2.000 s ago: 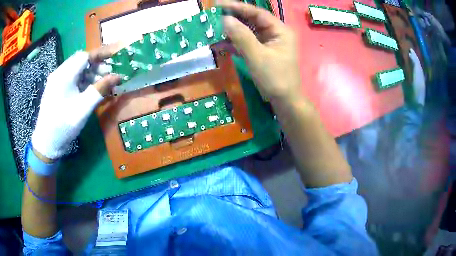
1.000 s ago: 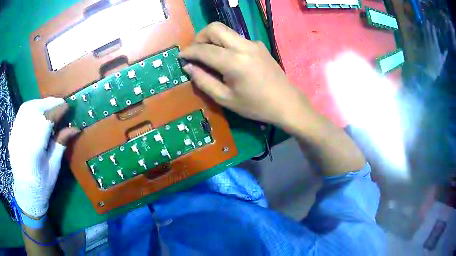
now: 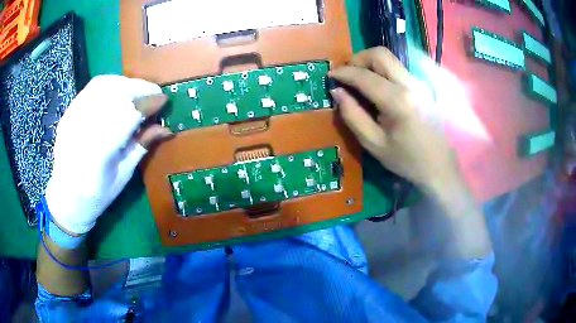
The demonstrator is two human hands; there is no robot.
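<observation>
An orange-brown fixture with three long slots lies in front of me. A green circuit board lies in the middle slot. Another circuit board sits in the near slot. The far slot shows a plain white insert. My left hand, in a white glove with bare fingertips, holds the left end of the middle board. My bare right hand has its fingers and thumb on the right end of the same board.
A black-rimmed tray of silver screws lies at the left, with an orange block above it. A red mat at the right bears several green-edged board units. Black cords lie beside the fixture on the green bench mat.
The board, first held tilted above the fixture, has come down into the middle slot. Both hands remain at its ends. The view has swung, so the fixture appears straighter.
</observation>
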